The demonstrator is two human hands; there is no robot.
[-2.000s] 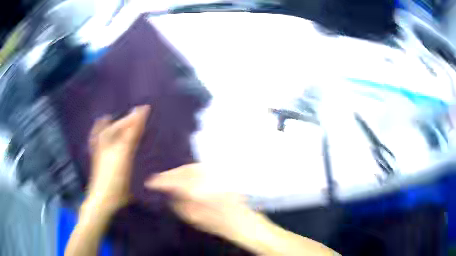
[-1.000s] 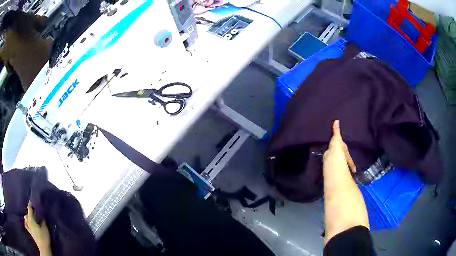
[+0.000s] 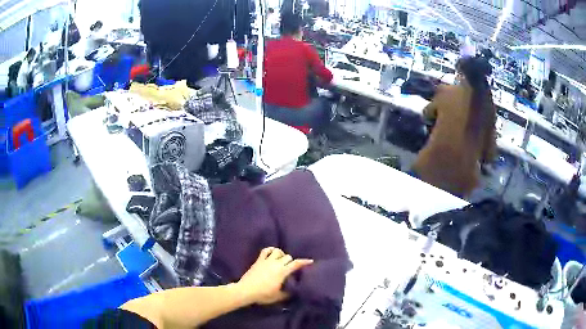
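Observation:
A plum garment (image 3: pixel 247 215) lies bunched over the table edge in the lower middle, left of the sewing machine. Its fuzzy grey, white and navy plaid part (image 3: pixel 195 225) is turned out along its left side. My left hand (image 3: pixel 273 276) reaches in from the lower left, its fingers closed on a fold of the plum cloth. The fingertips are partly hidden in the cloth. My right hand is not in view. The white sewing machine head (image 3: pixel 466 308) with a blue stripe is cut off at the lower right. Its needle area is too blurred to tell.
A grey round-vented unit (image 3: pixel 175 145) stands on the neighbouring table at the left. Dark cloth (image 3: pixel 498 234) lies behind the machine. Blue crates (image 3: pixel 80 305) stand on the floor at the left. A person in red (image 3: pixel 286 74) and a person in brown (image 3: pixel 457 128) are beyond the tables.
The view has swung left and up. My right hand, on the plum cloth over the crate a second ago, is out of view. My left hand has moved with the garment into the middle.

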